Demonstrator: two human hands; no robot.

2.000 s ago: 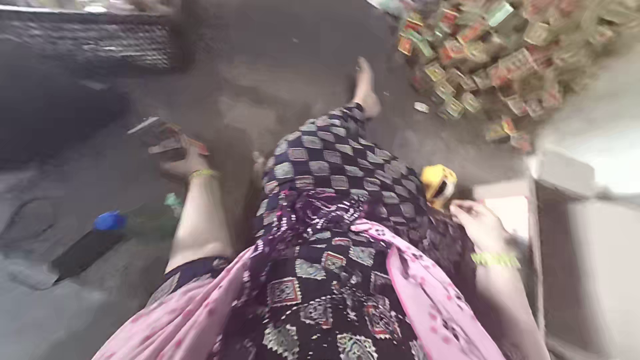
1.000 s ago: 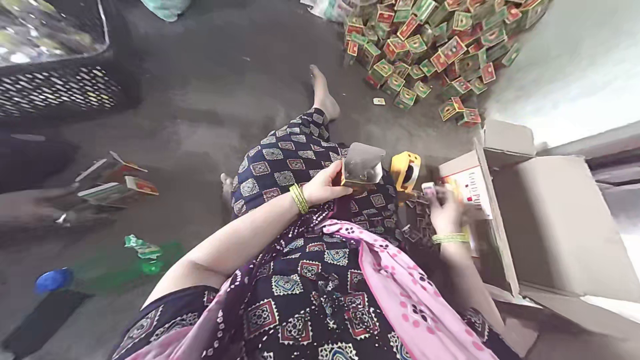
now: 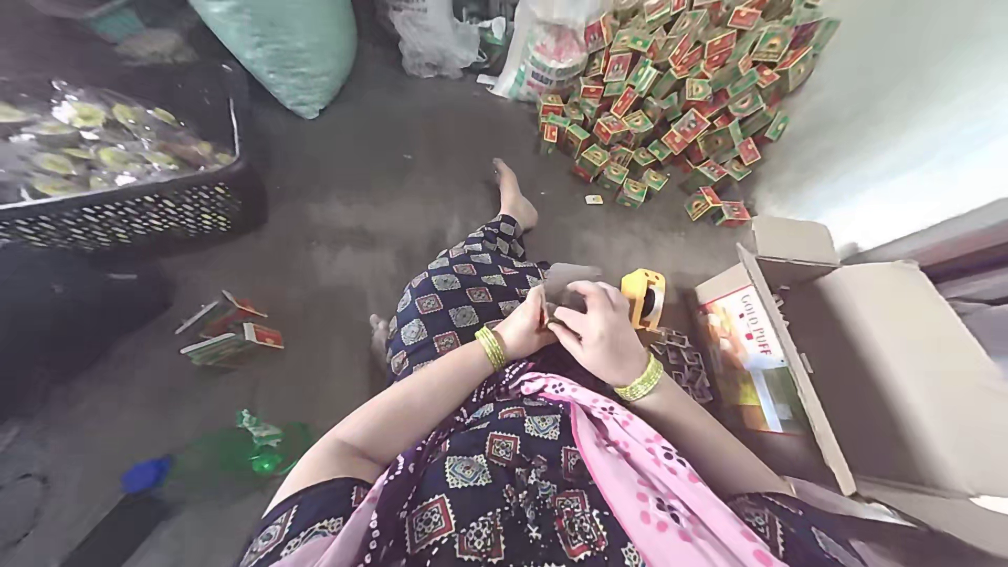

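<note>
Over my lap my left hand point(image 3: 529, 327) is closed around a small box, mostly hidden by the fingers, with a grey flap point(image 3: 570, 273) standing out beyond it. My right hand point(image 3: 602, 335) meets it, its fingertips at the box; whether they pinch a small piece cannot be seen. Just beyond the right hand is a yellow tape dispenser point(image 3: 644, 299). Beside it on the floor lie several small dark patterned pieces point(image 3: 683, 364). Flat cartons, red and green point(image 3: 232, 342), lie on the floor to the left.
A heap of small red-and-green boxes point(image 3: 677, 102) lies at the back right. An opened cardboard carton point(image 3: 882, 378) stands at the right. At the left are a black plastic crate point(image 3: 134, 216) with bagged goods and a green plastic bottle point(image 3: 264, 461). A pale green sack point(image 3: 287, 51) is behind.
My right hand has come from beside the carton to the box at my left hand. Earlier, my left hand moved from the flat cartons to my lap. Another person's hand has left those cartons.
</note>
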